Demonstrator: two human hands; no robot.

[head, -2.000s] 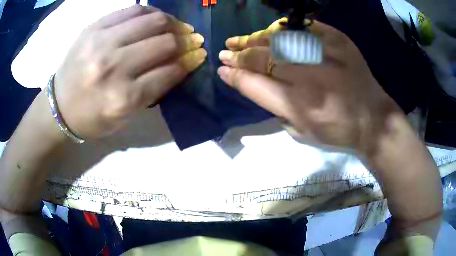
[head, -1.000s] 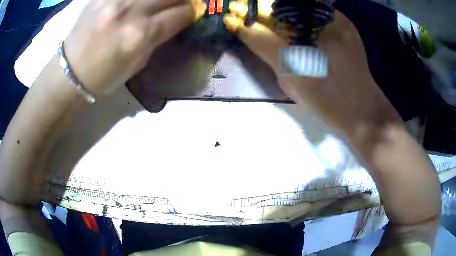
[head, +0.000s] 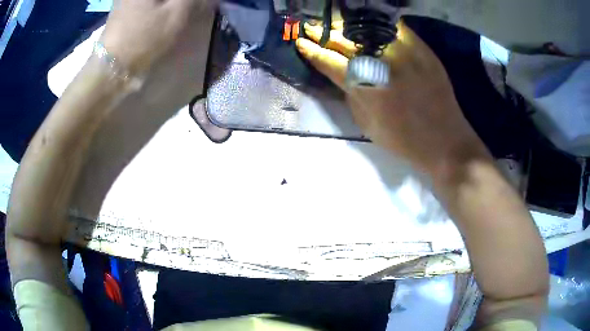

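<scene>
The dark fabric panel (head: 278, 55) lies under the presser foot with its orange-red marks (head: 292, 28). A small light piece shows at its left edge. My right hand (head: 401, 97) lies flat to the right of the needle area, fingertips on the dark fabric, partly behind the ribbed tension knob (head: 369, 71). My left hand (head: 158, 32) is at the top edge, its fingers cut off or hidden, so its hold cannot be told. The shiny needle plate (head: 252, 97) shows between my hands.
The white table (head: 259, 194) has a worn front edge with ruler-like marks. A black flat rectangle, perhaps a phone (head: 553, 181), lies at the right. Dark cloth (head: 453, 52) lies beyond my right hand. A red shape (head: 113, 288) shows below the table edge at left.
The dark panel has moved away from me, uncovering the needle plate. My left hand has moved up towards the top edge. My right hand has moved slightly forward. The view has shifted a little.
</scene>
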